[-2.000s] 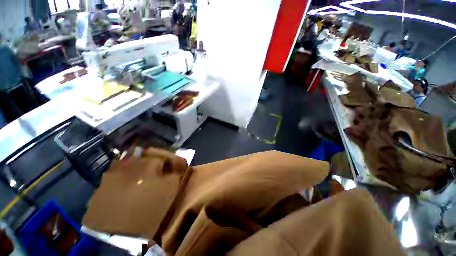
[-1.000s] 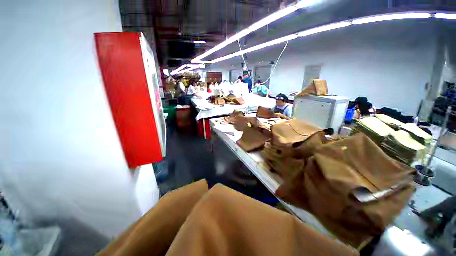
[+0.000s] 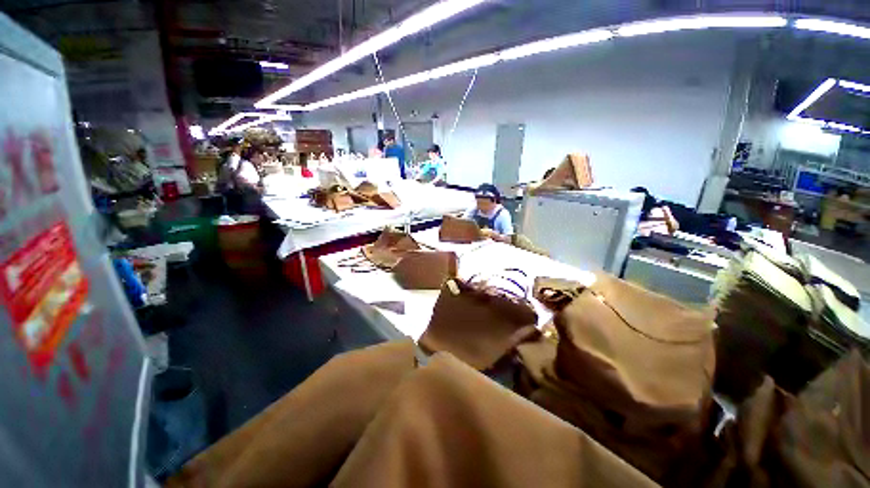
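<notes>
Brown tote bag bodies [image 3: 477, 429] fill the bottom middle of the view, close to me, with two raised folds of fabric. My left hand and my right hand are not visible; the frame does not show what holds these bodies. A pile of brown bag bodies [image 3: 634, 353] stands on the near right of the white table. A smaller brown piece [image 3: 480, 324] lies to its left with its opening facing up.
A long white table [image 3: 382, 307] runs forward with brown pieces on it. A person in a cap [image 3: 488, 212] sits behind it. A pale cabinet [image 3: 577, 229] stands right of centre, pale-edged stacks [image 3: 777, 286] at right. A white panel with red markings [image 3: 67, 286] is close at left.
The view has swung right and moved forward along the white table. The red box and white pillar have left the view. The brown bodies stay low in front of me.
</notes>
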